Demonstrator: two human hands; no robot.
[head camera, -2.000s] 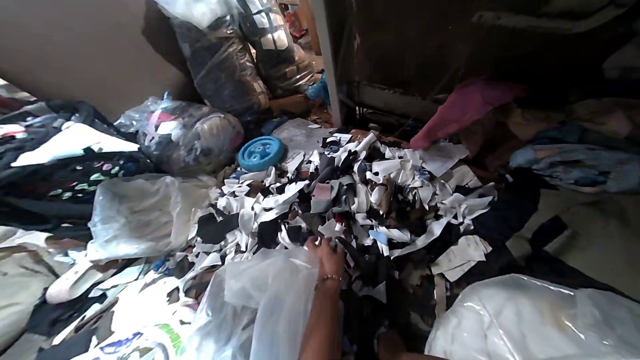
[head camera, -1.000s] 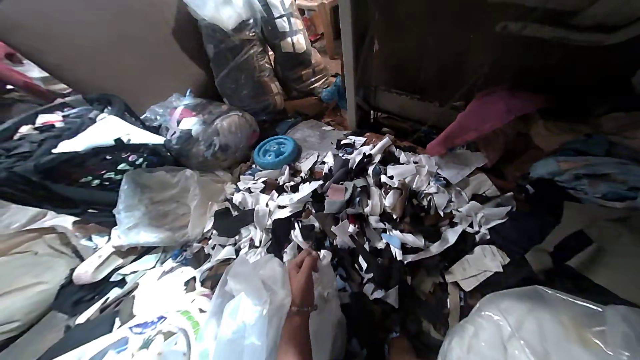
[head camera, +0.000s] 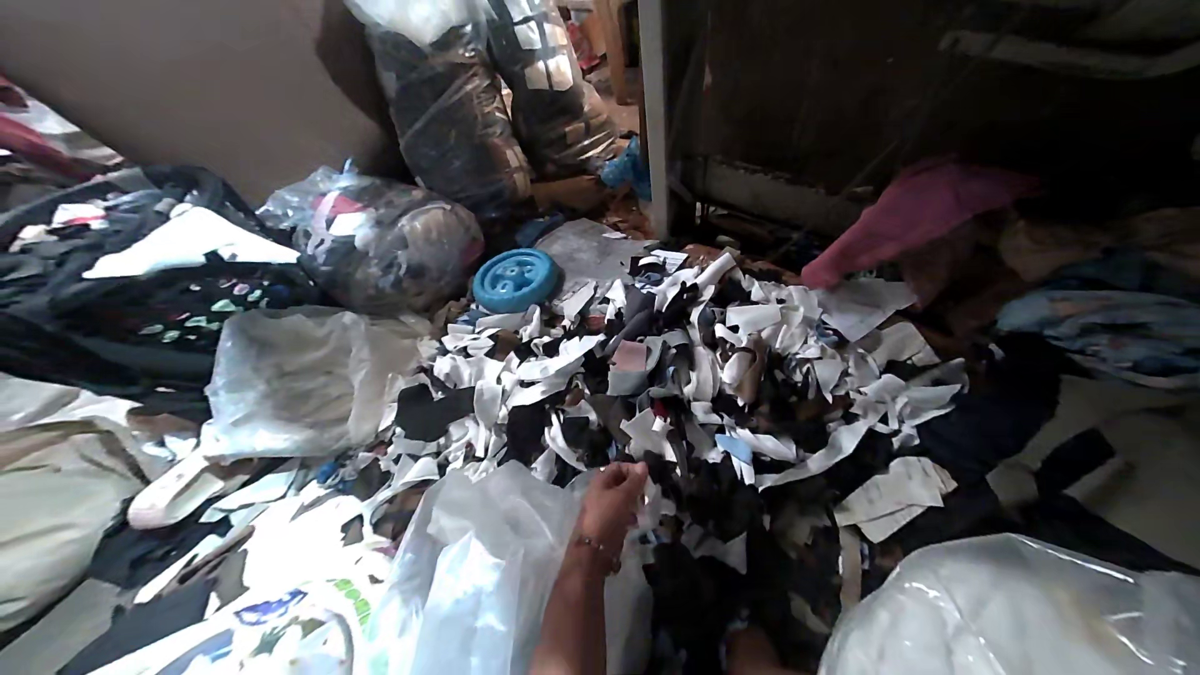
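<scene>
My left hand (head camera: 614, 497), with a thin bracelet at the wrist, is at the mouth of a translucent plastic bag (head camera: 469, 562). Its fingers are curled together and appear to pinch the bag's rim; the bag lies on both sides of the forearm. Just beyond the knuckles spreads a heap of fabric scraps (head camera: 647, 361), mostly white, black and grey strips. A dim patch of skin at the bottom edge, right of the forearm, may be part of my right arm; no fingers of that hand can be made out.
A blue plastic wheel-like disc (head camera: 516, 280) lies behind the heap. Stuffed clear bags (head camera: 384, 239) stand at the back left. A crumpled plastic bag (head camera: 291, 384) is at left, a full white bag (head camera: 1012, 609) at bottom right. Pink cloth (head camera: 923, 211) lies beside a metal upright (head camera: 653, 122).
Against two seconds ago, the translucent bag now shows on both sides of my left forearm, where it lay only to the left. The scrap heap looks much the same.
</scene>
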